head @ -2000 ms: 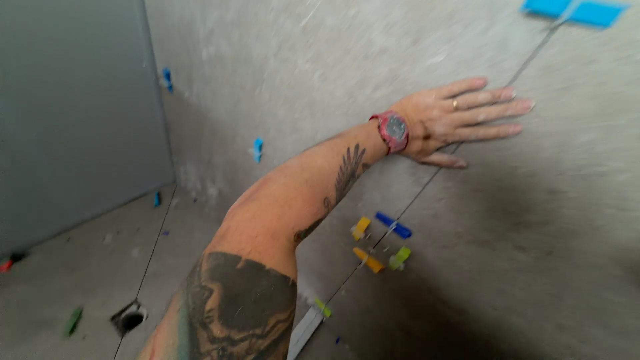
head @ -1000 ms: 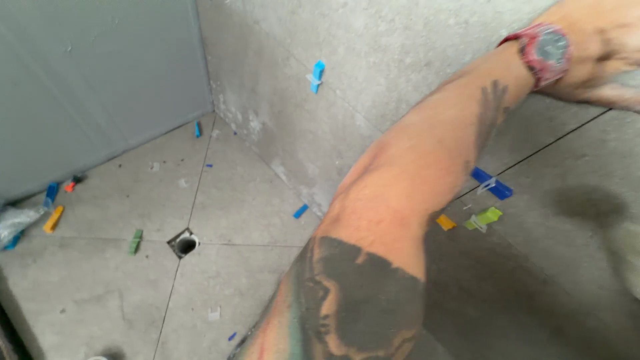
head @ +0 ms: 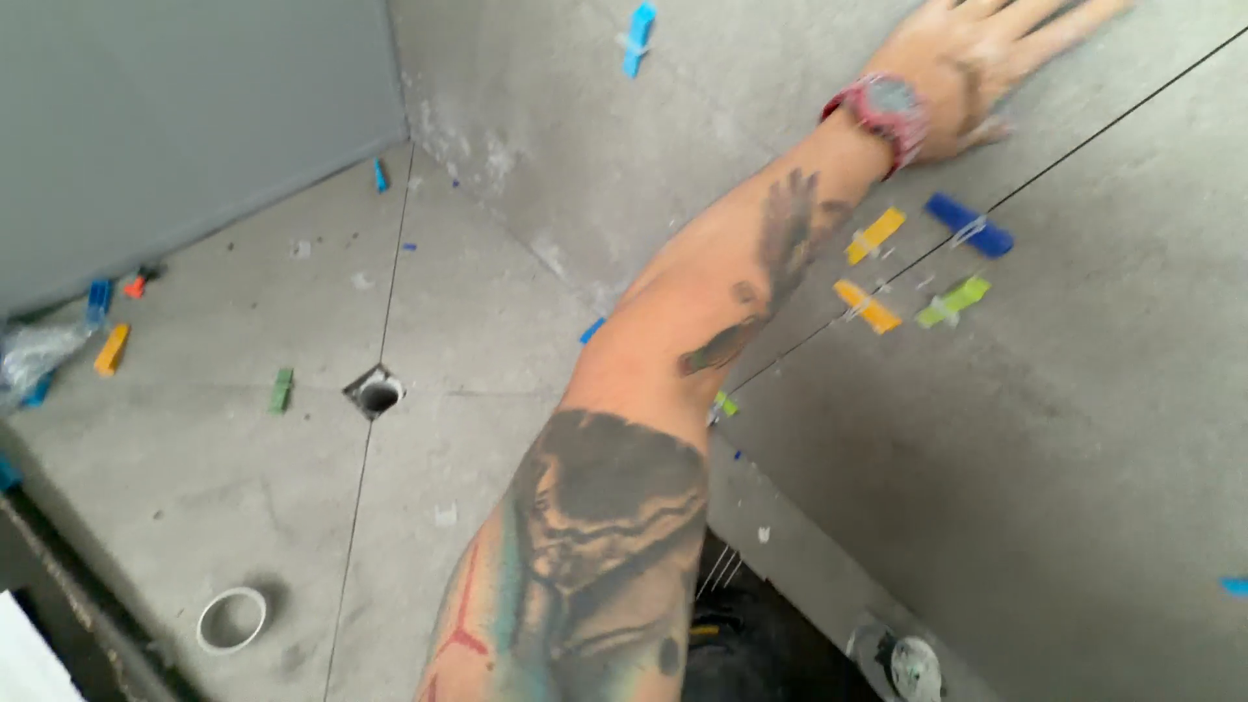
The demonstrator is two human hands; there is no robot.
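Note:
My left hand (head: 975,73) is spread against the grey wall tile (head: 1102,390) at the upper right, with its fingertips near or past the top edge. The hand holds nothing. Below the wrist, on or beside the dark tile joint, sit a dark blue levelling wedge (head: 970,226), two yellow wedges (head: 876,236) and a lime green wedge (head: 954,301), some in clear clips. A light blue wedge (head: 639,41) sits in a clip on the wall, left of my forearm. My right hand is out of view.
A square drain opening (head: 378,392) lies in the tiled floor. Around it are a green wedge (head: 282,390), a white plastic ring (head: 232,621), a yellow wedge (head: 112,349) and a clear plastic bag (head: 44,356). A grey panel (head: 195,127) stands at the left.
The view has shifted, showing more floor than two seconds ago. My left hand stays spread at the wall; a yellow wedge on the joint, hidden one second ago, shows again.

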